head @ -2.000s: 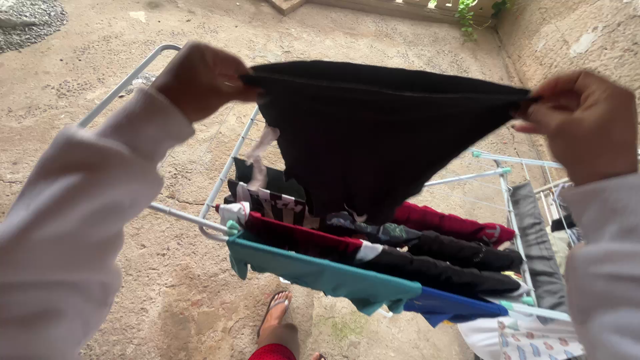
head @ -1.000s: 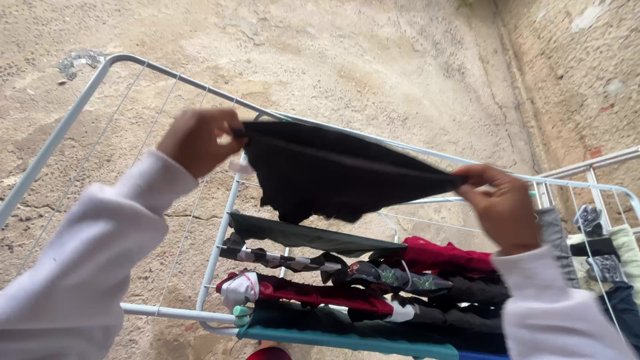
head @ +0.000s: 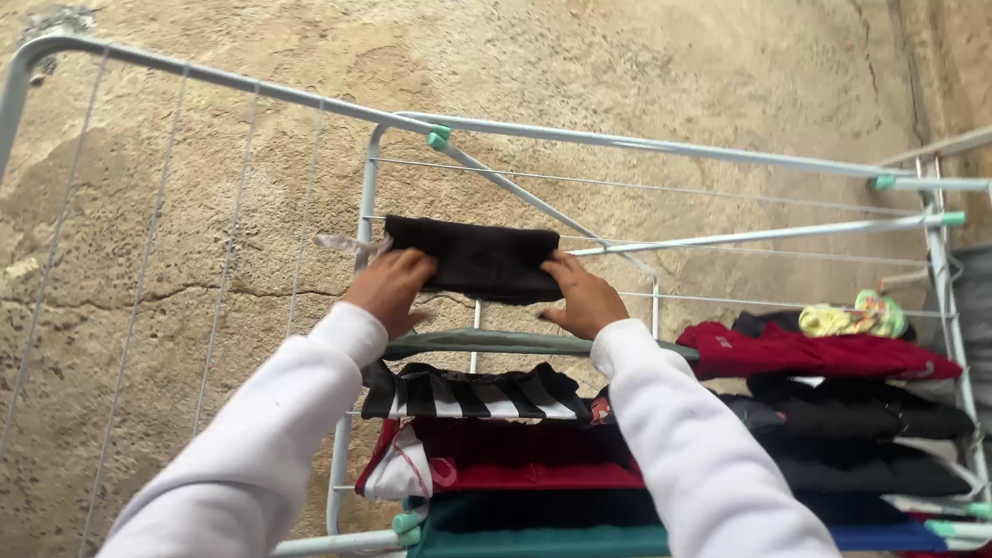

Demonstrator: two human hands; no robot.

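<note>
A black cloth garment [head: 484,260] hangs folded over a wire of the white metal drying rack [head: 659,149]. My left hand [head: 395,291] touches its lower left corner, thumb apart from the fingers. At its right edge is my right hand [head: 581,294], fingertips against the cloth and thumb spread below. Whether either hand pinches the fabric cannot be told. Just below the hands a dark green cloth [head: 496,342] lies over another wire, and below that hangs a black-and-white striped garment [head: 480,394].
Red garments [head: 535,465], [head: 814,350], a teal cloth [head: 542,541] and dark clothes [head: 860,415] hang on the lower and right wires. A yellow-green patterned item [head: 852,316] rests at right. The rack's left wing [head: 209,74] extends over cracked concrete ground [head: 194,294].
The black garment was stretched between my raised hands; now it lies folded over a rack wire. My hands have come closer together.
</note>
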